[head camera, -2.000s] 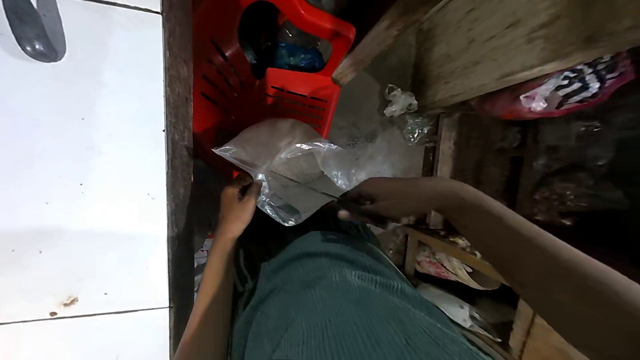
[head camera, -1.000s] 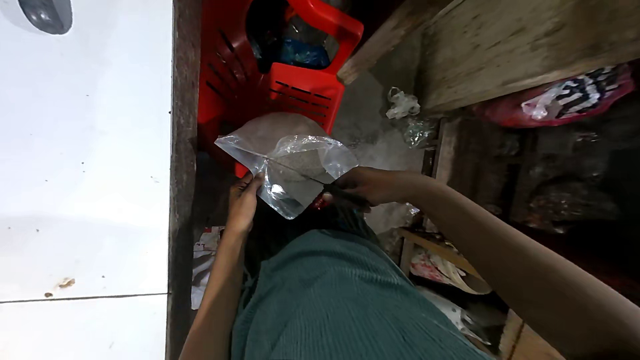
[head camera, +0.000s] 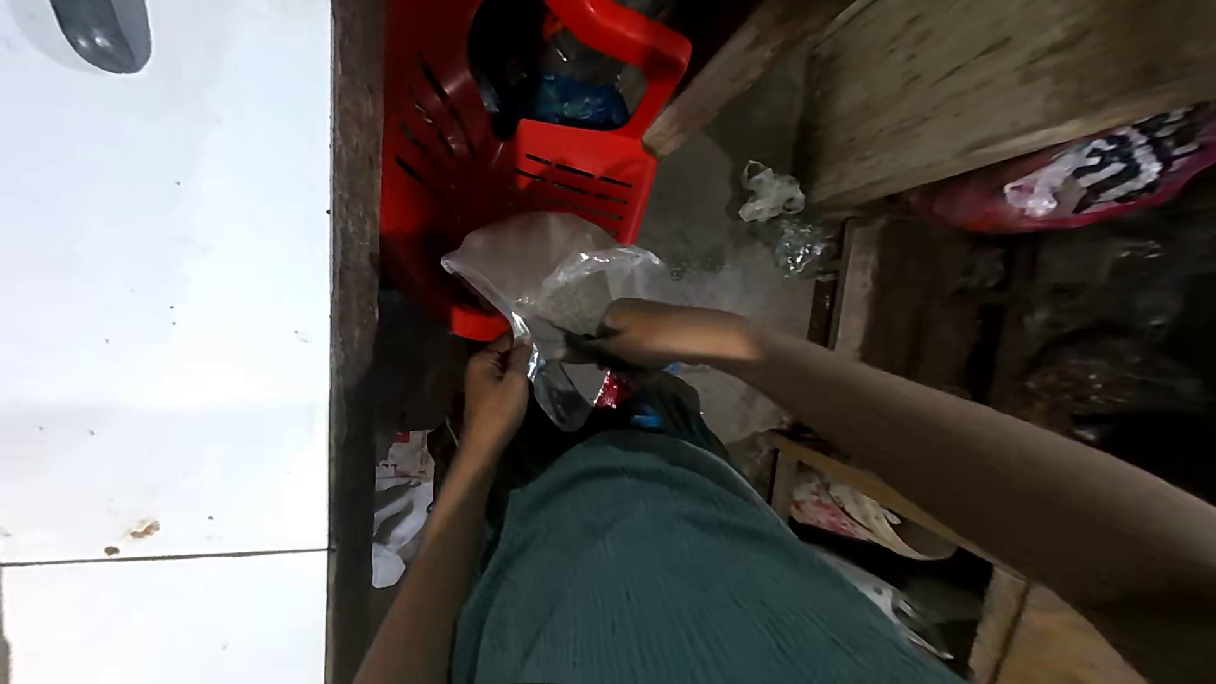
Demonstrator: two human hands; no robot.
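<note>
A clear plastic bag (head camera: 537, 252) spreads over my lap in front of a red plastic chair (head camera: 589, 171). My left hand (head camera: 499, 389) pinches the bag's near left edge between thumb and fingers. Over the bag's right part, my right hand (head camera: 651, 332) is closed on a dark-handled tool (head camera: 584, 347). Its blade is blurred, and whether it is a knife or scissors I cannot tell. The tool lies against the plastic, which hangs down in a loose flap between my hands.
A white tiled counter (head camera: 171, 332) with a dark wooden edge runs along the left. Wooden boards (head camera: 950, 104) and a pink plastic bag (head camera: 1092, 180) are at the upper right. Crumpled clear plastic (head camera: 771, 193) lies on the floor. A wooden shelf frame (head camera: 855, 484) stands at the lower right.
My right hand has moved a little left and away from my body with the tool, farther over the bag. The bag's near part now hangs as a folded flap. My left hand still pinches its edge.
</note>
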